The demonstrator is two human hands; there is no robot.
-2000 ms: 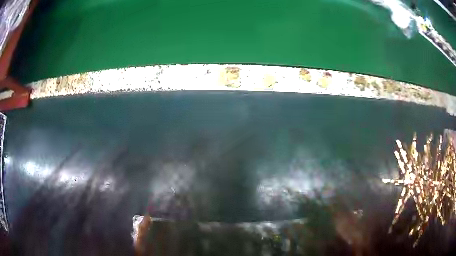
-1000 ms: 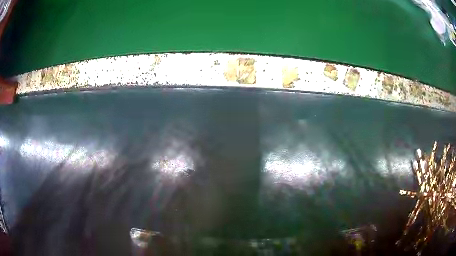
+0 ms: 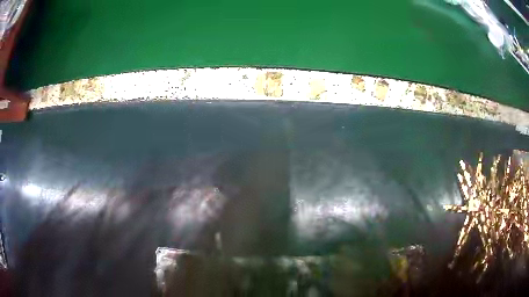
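A long power strip housing (image 3: 278,262) with a pale edge lies across the bottom of the view, cut off by the lower rim. Its left corner is pale and shiny, and a small yellow spot (image 3: 399,264) shows near its right end. Its inside is dark and blurred. Dark, blurred patches lie over the housing; whether they are hands or shadow cannot be told. I can make out neither my left hand nor my right hand.
The dark shiny bench (image 3: 249,139) meets a worn white rail (image 3: 220,84) and the green belt (image 3: 232,35). Thin gold-coloured strips (image 3: 493,212) are piled at right. A red-orange stand (image 3: 14,107) is at left. Clear-wrapped white items (image 3: 493,35) lie at top right.
The view has shifted since one second ago, and the housing shows higher and more fully at the bottom. The gold-coloured pile also shows more fully. No hand movement can be made out.
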